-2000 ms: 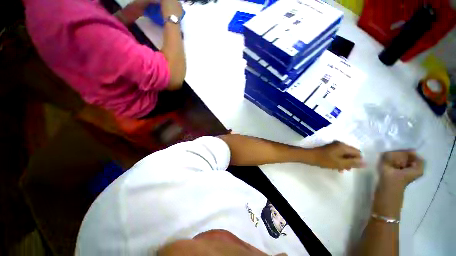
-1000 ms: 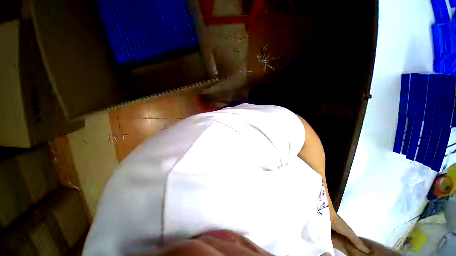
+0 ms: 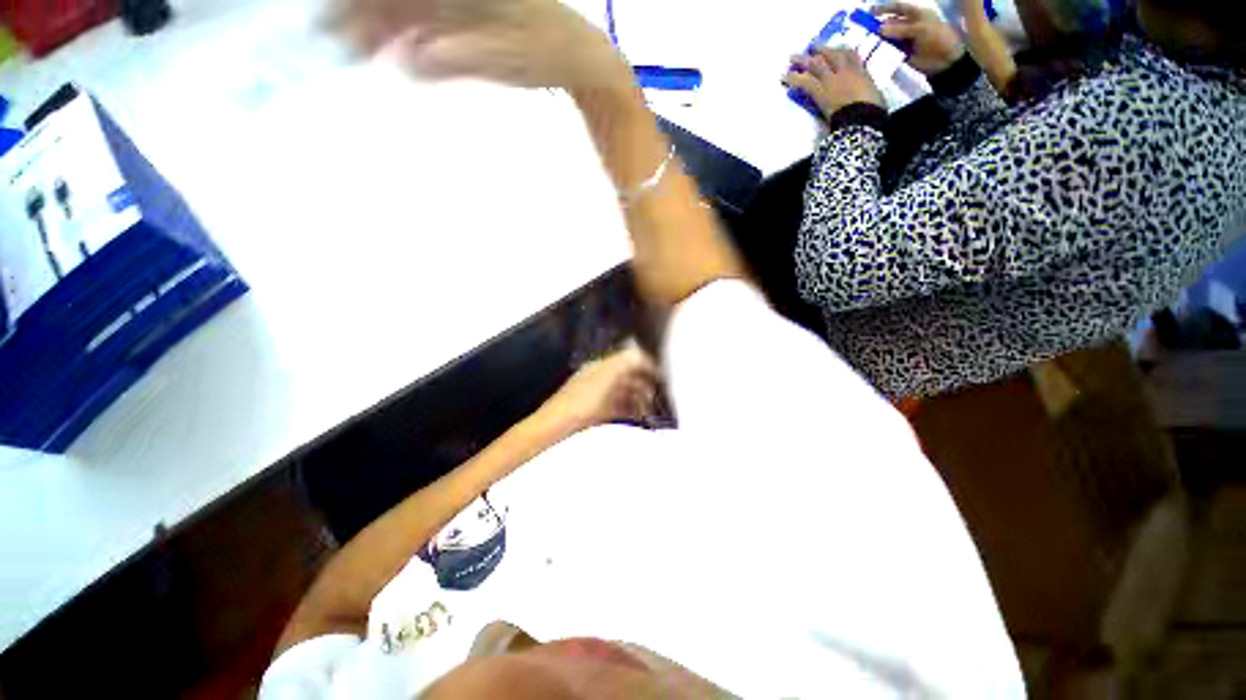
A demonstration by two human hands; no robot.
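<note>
My right hand [image 3: 472, 38], blurred and cut by the top edge, reaches over the white table [image 3: 410, 178]. Its fingers look extended and I see nothing held. My left hand [image 3: 622, 388] is low at the table's near edge, curled beside my right sleeve; its inner side is hidden. A stack of blue-sided cartons [image 3: 130, 317] with white printed tops stands on the table at the left, cut by the picture's edge. Faint clear plastic [image 3: 273, 62] lies near my right fingertips.
A person in leopard print [image 3: 943, 233] at the right handles a blue-and-white pack [image 3: 875, 62]. A flat black slab [image 3: 713, 167] lies at the table edge beside my right forearm. A small blue piece [image 3: 667, 78] lies behind it. Red and black things are at the top left.
The view has swung from the left neighbour and floor boxes to the right neighbour. The right hand now extends across the table; the left has come back to the table's near edge.
</note>
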